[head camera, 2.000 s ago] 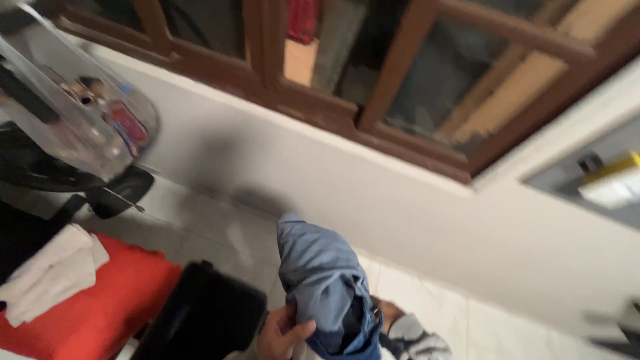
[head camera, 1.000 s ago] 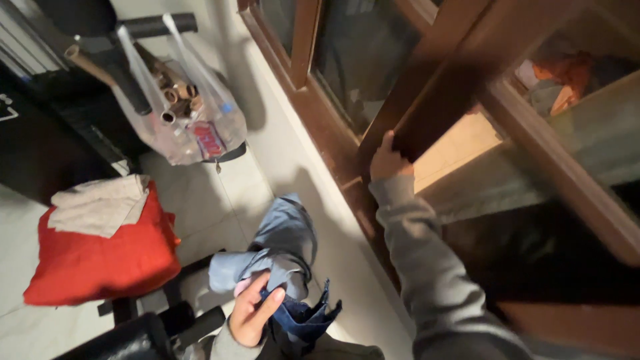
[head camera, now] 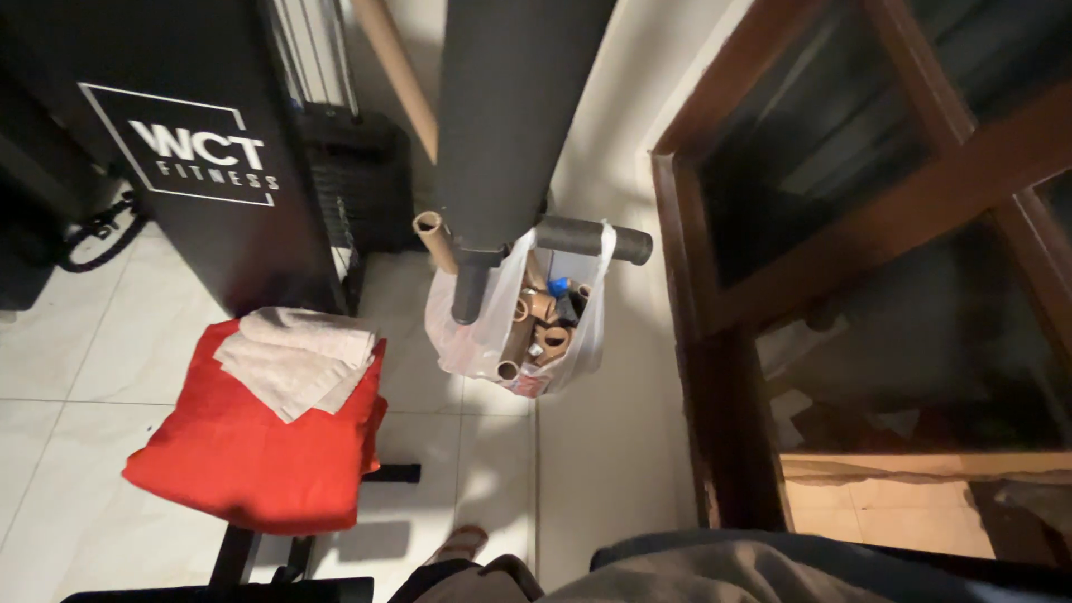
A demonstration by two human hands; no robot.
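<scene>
Neither of my hands shows in the head view, so what they hold is hidden. Part of my clothing, dark and grey-brown fabric (head camera: 737, 569), fills the bottom edge, with a foot in a sandal (head camera: 461, 543) beside it. A red cushion (head camera: 268, 452) lies on the black gym bench at the left, and a folded pale towel (head camera: 293, 352) rests on top of it. A translucent plastic bag (head camera: 473, 347) hangs by its handles from a padded bar (head camera: 590, 239). Several brown pipe pieces (head camera: 553, 339) are inside it.
Black exercise equipment (head camera: 209, 167) stands at the upper left, bearing writing. A thick dark padded post (head camera: 515, 109) rises above the bag. Along the right runs a brown wooden window frame (head camera: 724, 419) with glass panes. A dark bench part (head camera: 234, 590) juts in at the lower left.
The view has swung left. Both hands and the blue cloth, seen one second ago with one hand at the window frame, are out of sight now.
</scene>
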